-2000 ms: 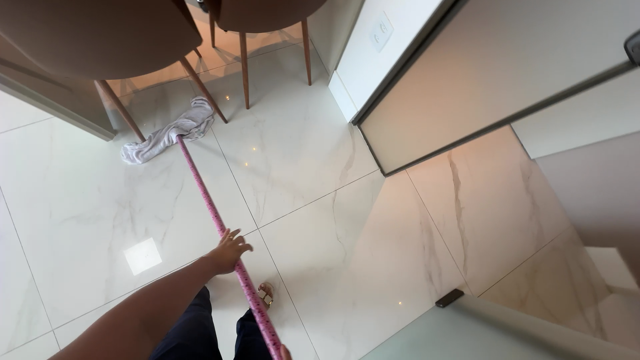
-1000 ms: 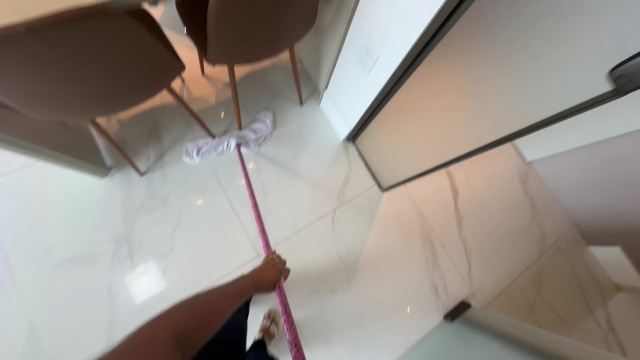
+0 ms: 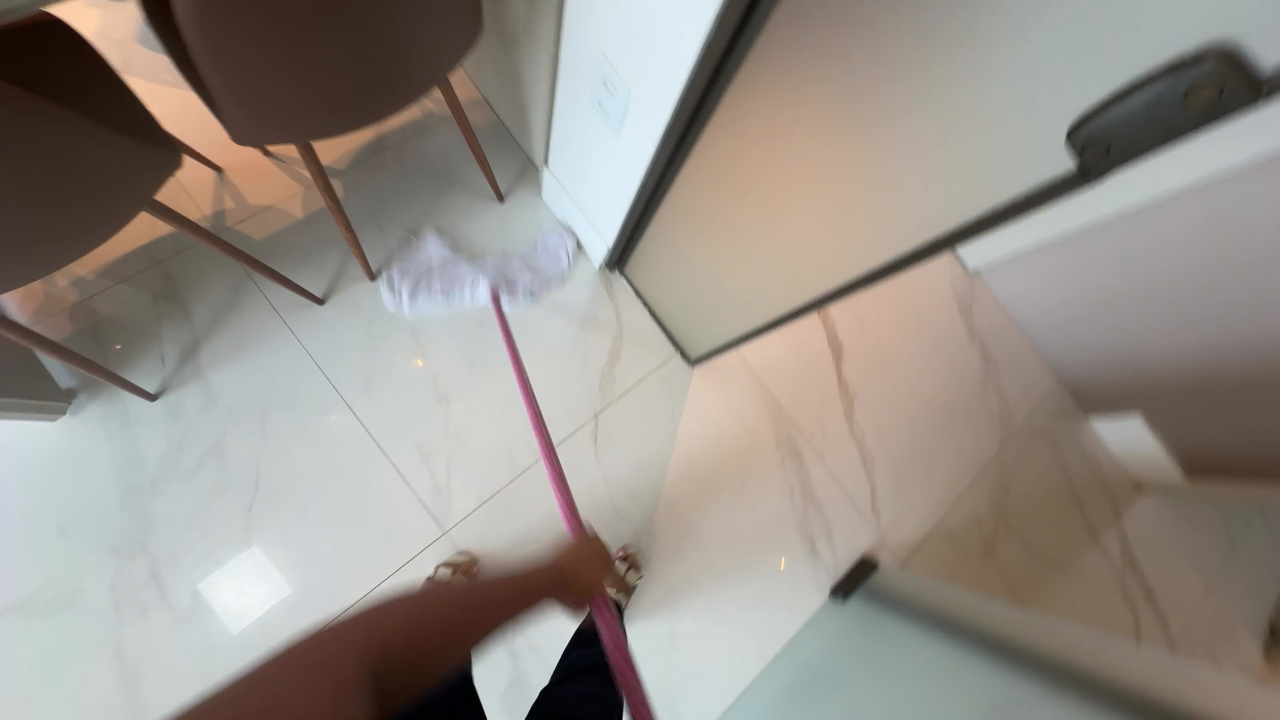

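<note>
My left hand (image 3: pixel 585 570), blurred by motion, is closed around a pink pole (image 3: pixel 540 430) that slants from the lower edge up to the floor. At the pole's far end a pale, whitish cloth (image 3: pixel 440 275) lies spread sideways on the glossy marble-look tile. The cloth's left end is close by a chair leg (image 3: pixel 340 215), and its right end reaches near the foot of the white wall (image 3: pixel 580 225). The head of the tool under the cloth is hidden. My right hand is not in view.
Brown chairs (image 3: pixel 330 60) with thin legs stand at the upper left. A framed frosted panel (image 3: pixel 850 150) with a dark fitting (image 3: pixel 1160 110) is at the upper right. Another glass panel (image 3: pixel 900 660) is at the lower right. My sandalled feet (image 3: pixel 455 568) are near the pole.
The cloth has moved right along the floor, from beside the left chair's legs to near the white wall. My left hand has kept hold of the pole. The view has shifted somewhat.
</note>
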